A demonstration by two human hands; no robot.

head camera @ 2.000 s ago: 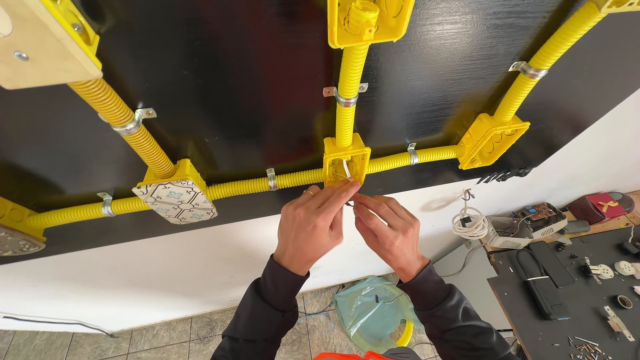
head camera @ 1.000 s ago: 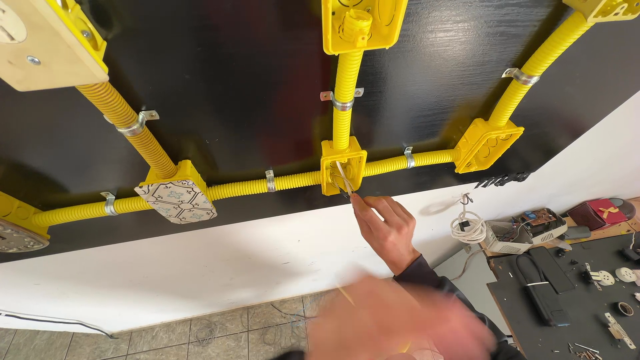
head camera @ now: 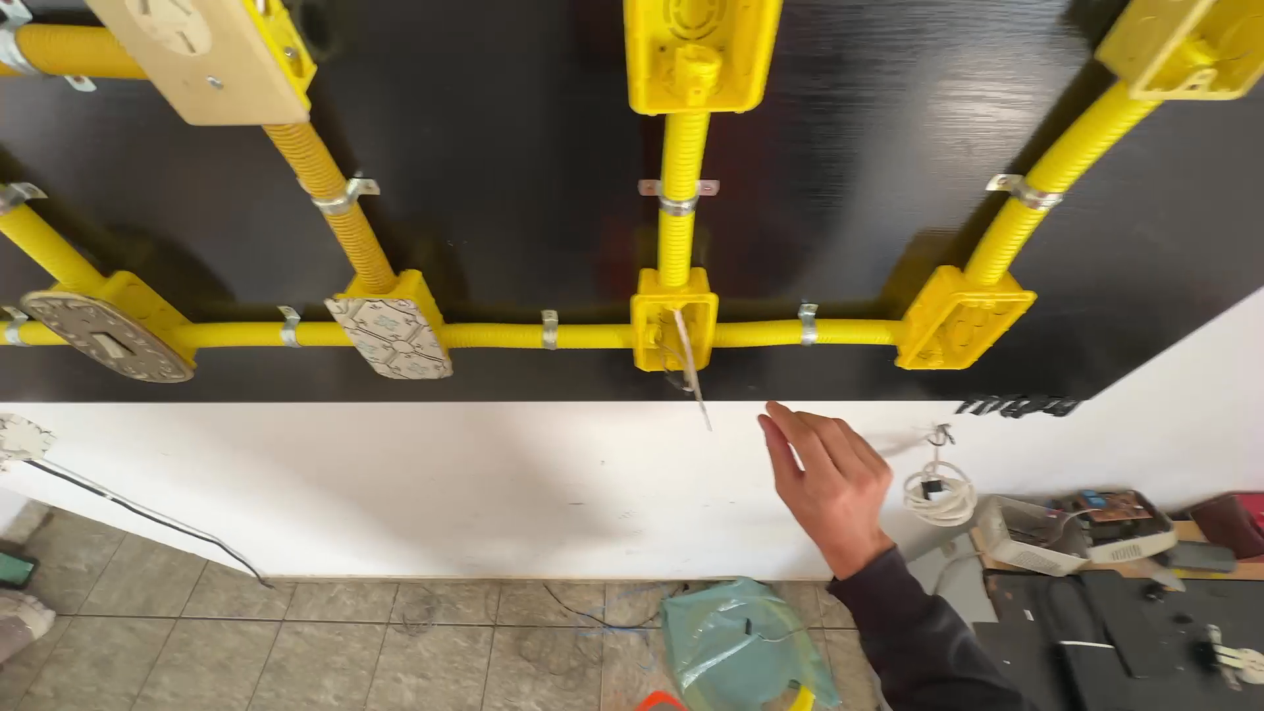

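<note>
My right hand point(head camera: 829, 479) hovers in front of the white wall, just below the black board point(head camera: 523, 197), its fingers bent together at the tips; whether something small is between them I cannot tell. To its upper left, a white wire point(head camera: 688, 360) sticks out of the small yellow electrical box point(head camera: 674, 276) and hangs down past the board's lower edge, apart from the hand. Yellow corrugated conduit point(head camera: 533, 336) enters this box from the left, the right and above, held by metal clamps point(head camera: 678, 197). My left hand is out of view.
Other yellow boxes stand on the board, one with a patterned cover plate point(head camera: 395, 341) and one open at right point(head camera: 963, 321). A coiled white cable point(head camera: 940, 494) hangs on the wall. At lower right is a black worktable point(head camera: 1007, 602) with parts; a plastic bag point(head camera: 731, 632) lies on the tiled floor.
Both hands were at the small box two seconds ago. My left hand came away, blurred, and has left the view. My right hand has moved right and down from the box, leaving the wire hanging.
</note>
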